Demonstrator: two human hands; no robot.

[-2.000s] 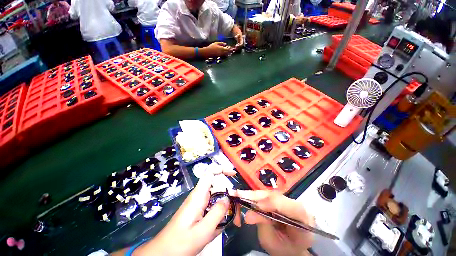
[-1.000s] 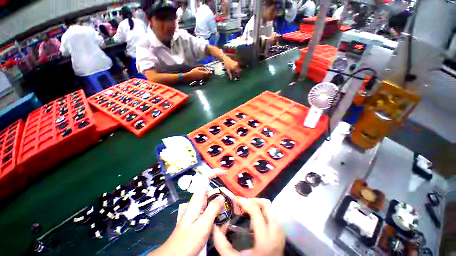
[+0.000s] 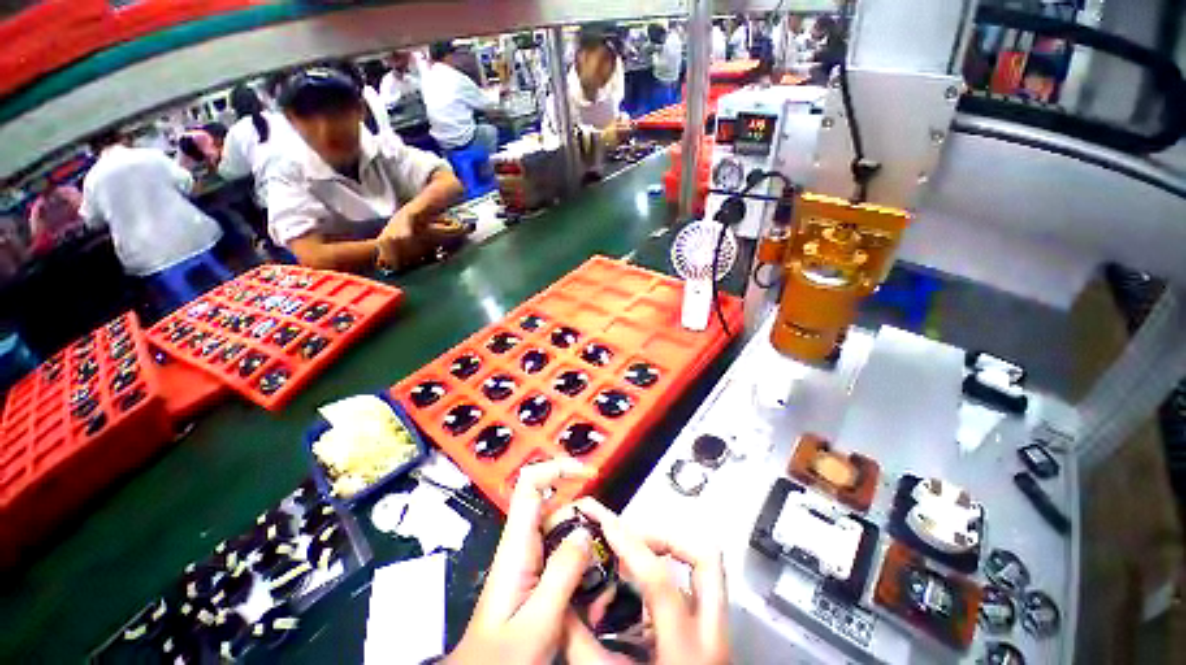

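A round black unit (image 3: 588, 556) with gold marks inside its ring is held upright between both hands at the bottom centre. My left hand (image 3: 527, 585) grips its left side, with the thumb across its face. My right hand (image 3: 670, 591) has its fingers at the unit's right edge. Tweezers (image 3: 453, 483) appear to lie beside the blue bin. An orange-red tray (image 3: 650, 305) just beyond the hands holds black discs in its nearer pockets; its far pockets are bare. The lower part of my right hand is dark and partly hidden.
Left are a blue bin (image 3: 371, 491) of cream-white pieces, a white sheet (image 3: 406, 611) and loose black parts (image 3: 241, 585). Right are a small fan (image 3: 702, 266), a gold press block (image 3: 832, 266) and fixtures (image 3: 817, 533) on a grey bench. A person sits across the belt.
The view has swung right, bringing more of the press bench into sight. Tweezers seen in my right hand two seconds ago are no longer in it. Both hands still hold the round unit.
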